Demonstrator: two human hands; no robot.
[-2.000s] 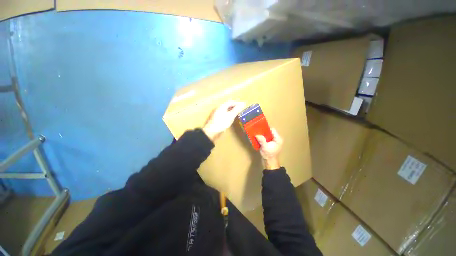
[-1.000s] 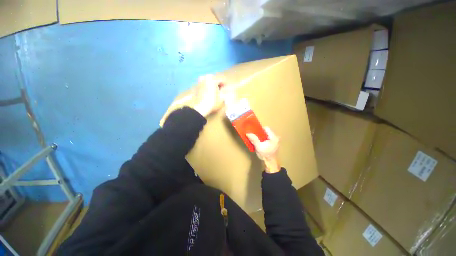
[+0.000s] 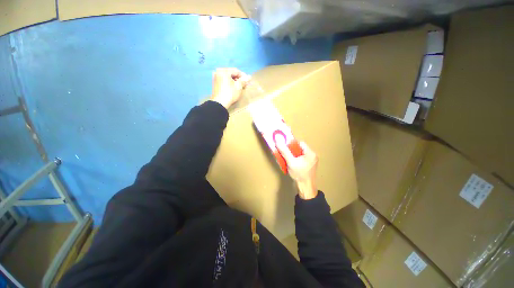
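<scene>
A large plain tan carton [image 3: 315, 129] stands in front of me, tilted in view, with no label showing. My right hand [image 3: 302, 166] is shut on the red tape gun [image 3: 280, 147], held over the carton's near face. The gun's front end looks pale with glare, and a pink ring shows on its side. My left hand [image 3: 227, 87] is at the carton's far left edge, fingers pinched on the end of a clear tape strip [image 3: 255, 90] that runs to the gun. Whether the tape touches the carton is unclear.
Labelled cartons [image 3: 445, 191] are stacked on the right. An open carton [image 3: 386, 73] with white boxes inside is at the upper right. A film-wrapped load [image 3: 338, 19] is at the top. A grey metal frame [image 3: 65, 197] stands lower left on the blue floor [image 3: 124, 90].
My left hand has moved up and left, away from the gun, to the carton's far edge, and tape now shows between them. The gun has moved slightly left and rolled in my right hand.
</scene>
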